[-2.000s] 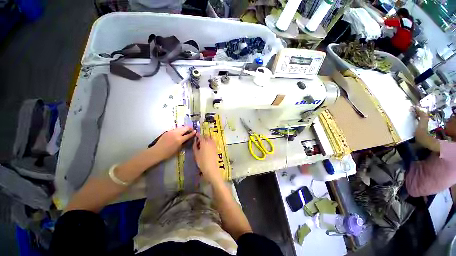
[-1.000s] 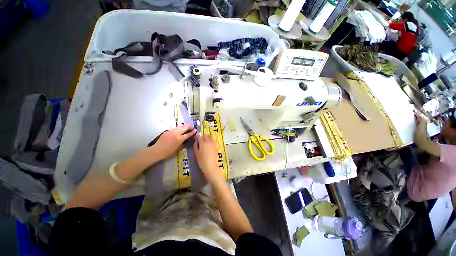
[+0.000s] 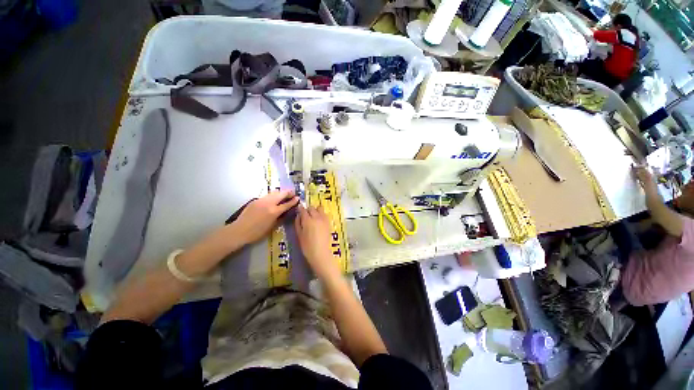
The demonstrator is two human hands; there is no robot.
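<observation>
A narrow grey fabric strip (image 3: 297, 255) runs from the table's front edge under my hands to the needle area (image 3: 299, 183) of the white sewing machine (image 3: 396, 145). Its far end shows behind the needle. My left hand (image 3: 262, 216) presses the fabric just left of the needle, fingertips together. My right hand (image 3: 313, 232) lies flat on the strip just in front of the needle, fingertips close to my left ones. Both hands are bare. The fingertips hide the fabric's edge. Yellow tape with black letters (image 3: 335, 221) is beside my right hand.
Yellow-handled scissors (image 3: 396, 222) lie right of the needle. A long grey piece (image 3: 137, 198) lies at the table's left. A white bin (image 3: 183, 46) behind holds tangled strips (image 3: 255, 72). Grey pieces (image 3: 49, 198) hang at left. A phone (image 3: 456, 305) lies on the lower shelf. A person (image 3: 658, 259) works at right.
The strip's far end reaches further back behind the needle than before. Both hands stay almost in place. The person at the right has shifted slightly.
</observation>
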